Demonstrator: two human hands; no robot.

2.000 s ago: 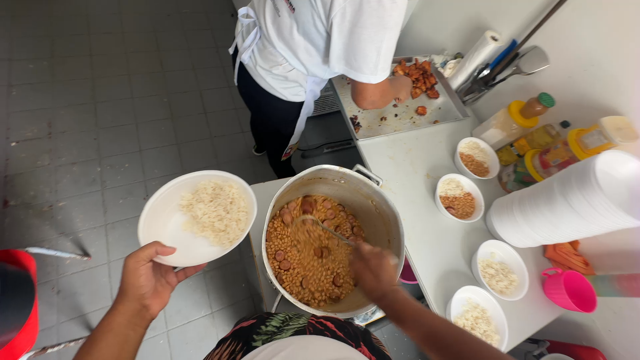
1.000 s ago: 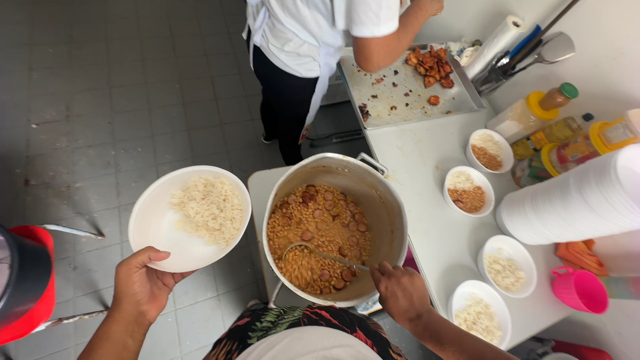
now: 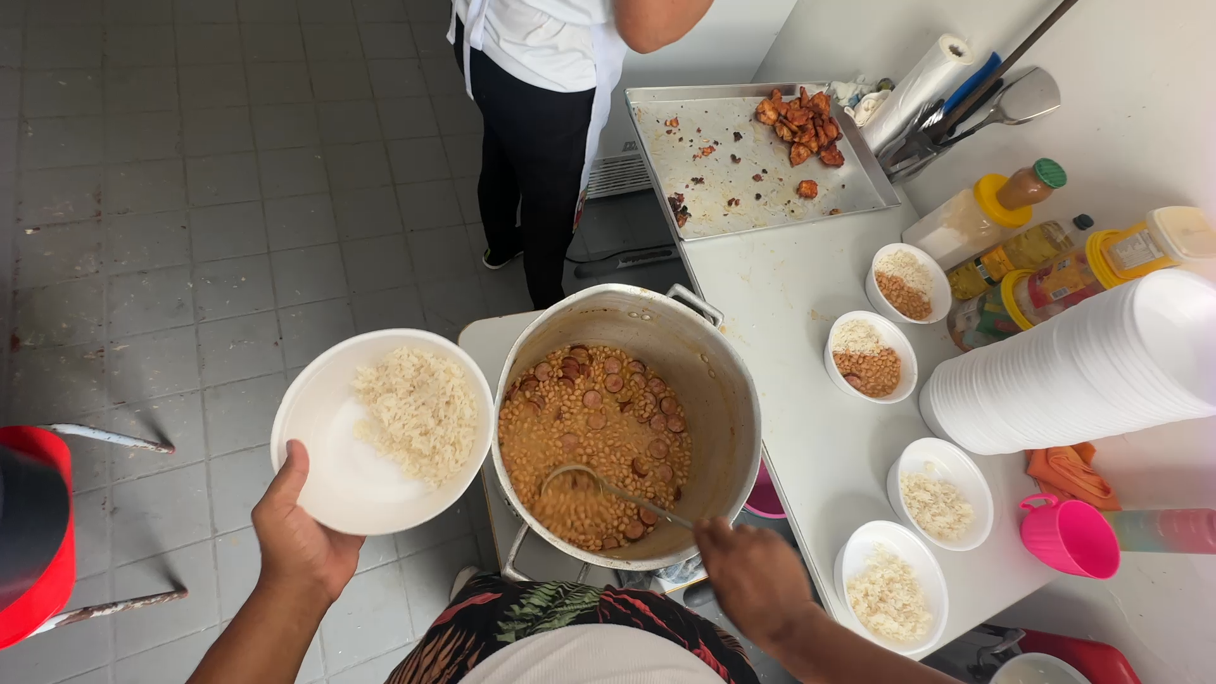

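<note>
My left hand (image 3: 302, 532) holds a white foam bowl (image 3: 328, 484) by its near left rim, tilted slightly; cooked rice (image 3: 423, 413) lies in its right half. Just right of the bowl stands a large aluminum pot (image 3: 727, 399) of bean stew (image 3: 589, 427) with sausage slices. In my right hand (image 3: 760, 575) is the handle of a metal ladle (image 3: 632, 496), whose head is partly sunk in the beans near the pot's front. Two small foam bowls on the counter hold rice and beans (image 3: 866, 370); two nearer ones hold only rice (image 3: 936, 503).
A person (image 3: 537, 114) in a white apron stands beyond the pot. A metal tray (image 3: 703, 204) with browned meat pieces lies on the white counter (image 3: 760, 275). Stacked foam bowls (image 3: 1064, 370), bottles, a pink cup (image 3: 1073, 537) and an orange cloth (image 3: 1073, 475) stand or lie at right. A red stool (image 3: 43, 532) is at left.
The other person's hand has left the tray of meat. The ladle has shifted within the beans, and my left hand still holds the bowl of rice beside the pot.
</note>
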